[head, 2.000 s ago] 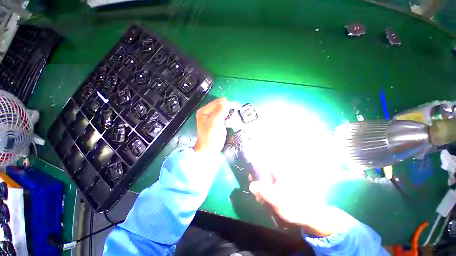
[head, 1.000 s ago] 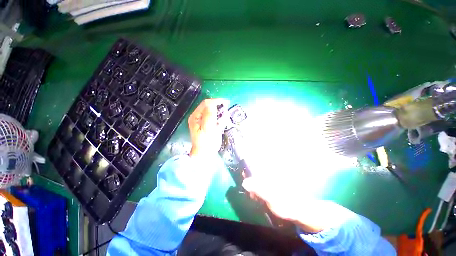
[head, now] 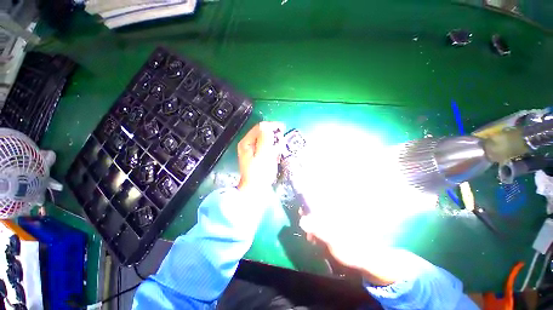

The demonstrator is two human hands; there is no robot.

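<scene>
My left hand (head: 257, 156) is in front of me, fingers closed around a small dark unit (head: 280, 136) that is mostly hidden by the fingers and glare. A small pale square part with a dark edge (head: 294, 141) shows just right of its fingertips. My right hand (head: 339, 247) is lower right, partly washed out, holding a slim dark tool (head: 299, 203) whose upper end points at the left hand's fingers. Whether its tip touches the unit cannot be told. A black tray (head: 164, 145) with square pockets, many holding dark units, lies left of the hands.
A ribbed silver lamp head (head: 445, 162) glares from the right. Behind and below it are a blue stick (head: 458, 116) and a pale-handled tool (head: 466, 197). Orange handle (head: 514, 277) lower right. White fan (head: 23, 172), blue bin (head: 60, 257) and stacked black trays (head: 36, 91) at left. Two small units (head: 459, 38) at the far right.
The view has shifted slightly, moving the tray and lamp in the picture. Both hands keep nearly the same pose and hold, with only small shifts of the fingers and tool.
</scene>
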